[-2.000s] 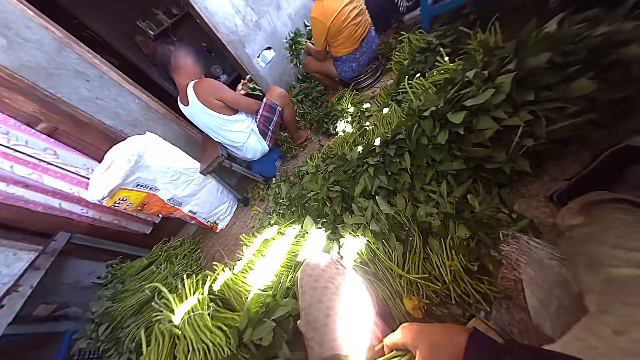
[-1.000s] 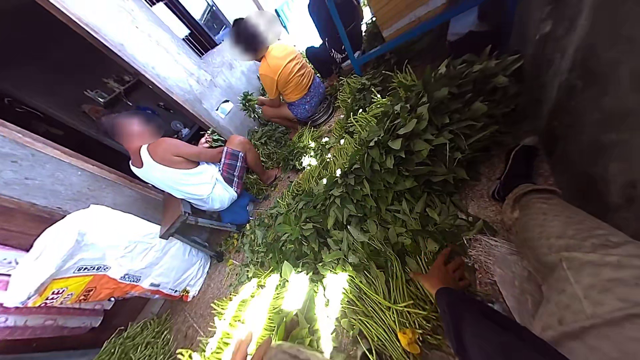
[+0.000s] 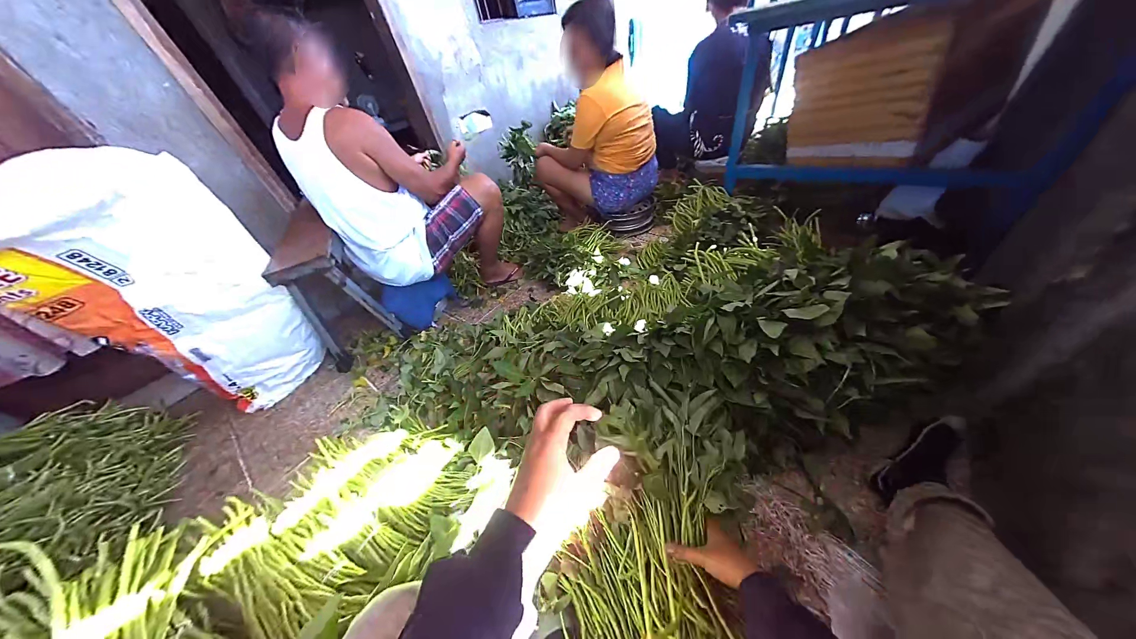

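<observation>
My left hand (image 3: 564, 466) is raised over the leafy greens, its fingers curved and apart with nothing between them; strong sun falls on its thumb and wrist. To its right, my right hand (image 3: 717, 555) rests low against the side of a bundle of long green stems (image 3: 652, 550), thumb over the stems; its other fingers are partly hidden, so its grip is unclear. The stems run up into a broad pile of dark leafy greens (image 3: 719, 355). Rows of stem bundles (image 3: 355, 524) lie at the lower left, partly in glaring sunlight.
A large white printed sack (image 3: 222, 275) stands at the left beside a bench (image 3: 306, 244). A person in a white tank top sits there; another in an orange shirt sits farther back. A blue metal frame (image 3: 870, 176) stands at upper right. My shoe (image 3: 919, 457) is at right.
My left hand has risen from the lower edge to above the greens. My right hand, spread by the leaves a second ago, is now down beside the stems. The view has swung.
</observation>
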